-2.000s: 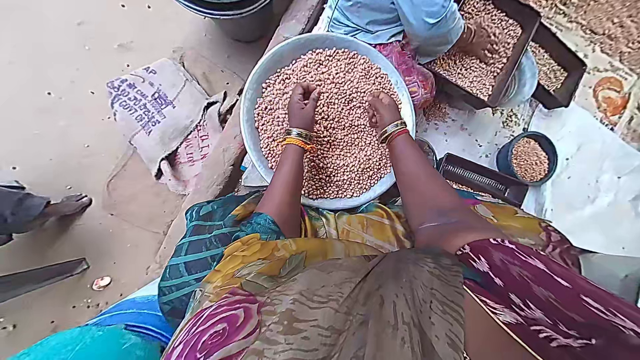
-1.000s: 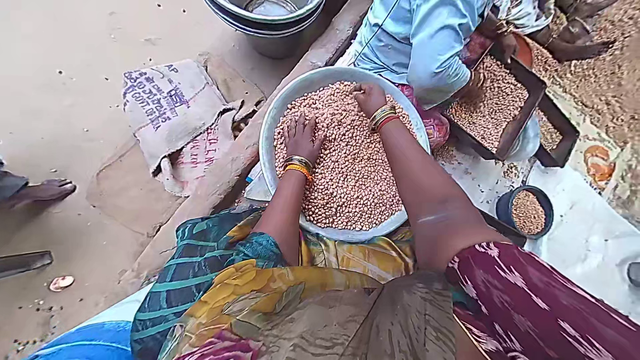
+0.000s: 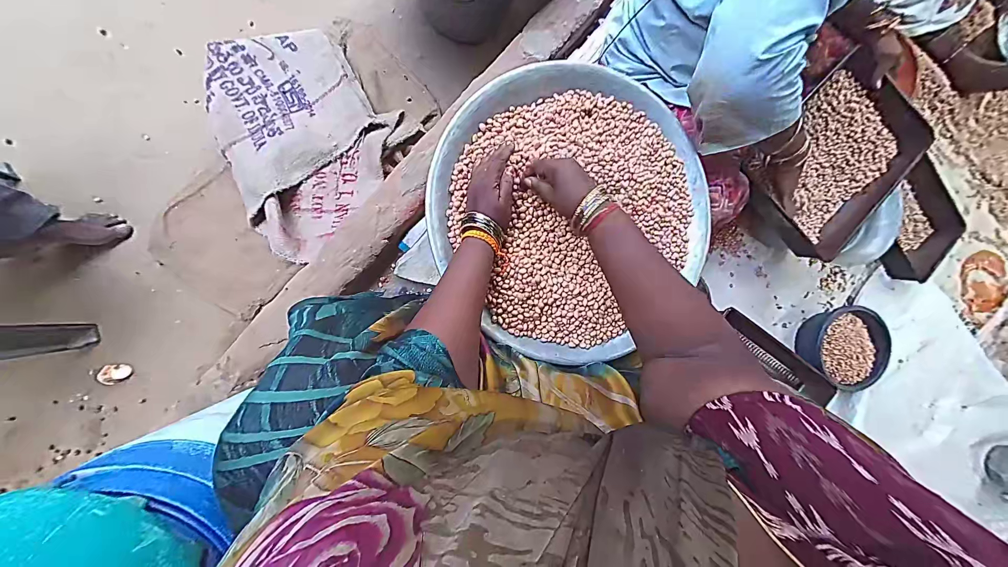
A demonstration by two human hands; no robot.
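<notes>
A wide round metal basin full of pinkish-brown nuts or beans, which look like shelled peanuts, stands at my lap. My left hand rests on them left of the middle, palm side down, with bangles and an orange band at its wrist. Close to its right is my right hand, its fingers curled and the thumb and fingertips near together over the heap. Whether something small is pinched there cannot be made out. The two hands are close together, fingertips pointing at each other.
A person in a light blue sleeve reaches into a dark rectangular tray of nuts at upper right. A small dark bucket of nuts stands below. Left lie a printed sack, a wooden beam and another person's foot.
My right hand has moved left from the upper right of the heap to beside my left hand. My left hand, flat with spread fingers a second ago, has turned towards it.
</notes>
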